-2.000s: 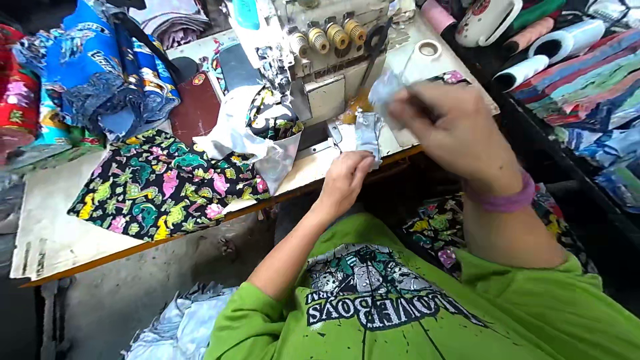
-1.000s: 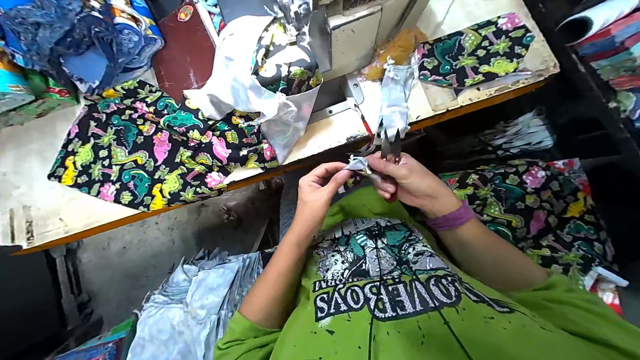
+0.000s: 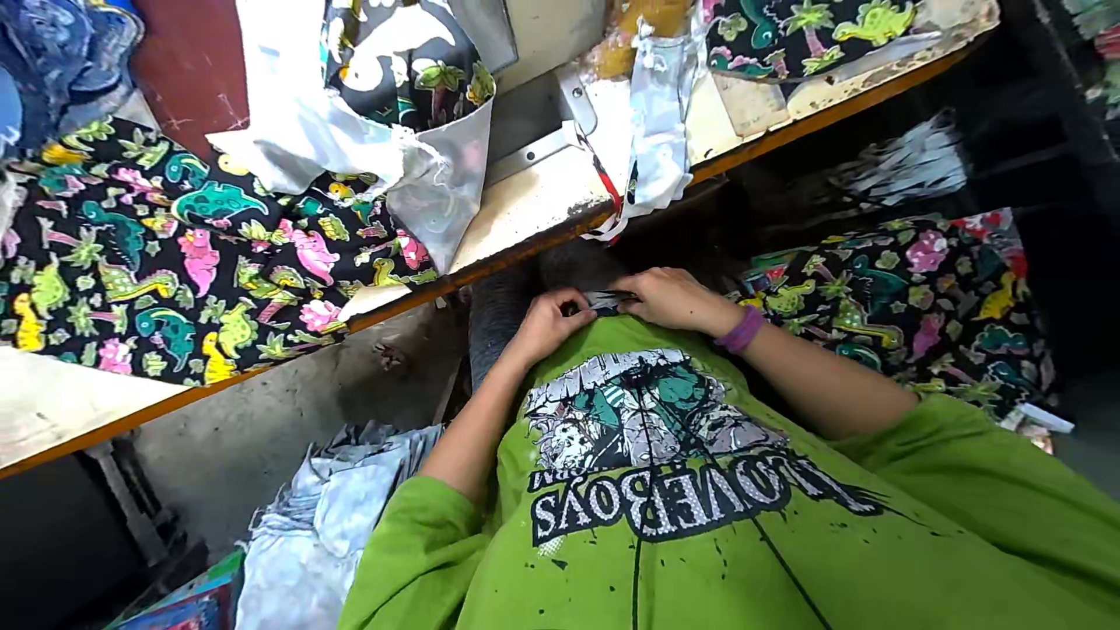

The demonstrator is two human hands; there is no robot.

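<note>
My left hand [image 3: 553,324] pinches one side of a small piece of pale grey fabric [image 3: 604,302], close against the green shirt and below the table edge. My right hand [image 3: 669,299], with a purple band on its wrist, is at the fabric's other side; a dark, pointed metal tool shows between its fingers, its kind unclear. Above my hands a pale grey fabric strip [image 3: 661,114] hangs over the table edge, beside a thin red and white strip [image 3: 610,188]. White fabric with a dinosaur-print piece [image 3: 442,175] lies left of the metal plate [image 3: 534,153].
Black dinosaur-print fabric [image 3: 201,254] covers the left of the worktable [image 3: 52,411]. More print fabric lies at the table's right [image 3: 814,35] and below it [image 3: 901,297]. A stack of pale cloth [image 3: 332,516] stands low at the left. Blue denim-like pieces [image 3: 61,61] lie upper left.
Two seconds ago my hands were up at the sewing machine; they came down to my lap, where they stay with the small fabric. The view has shifted lower and closer.
</note>
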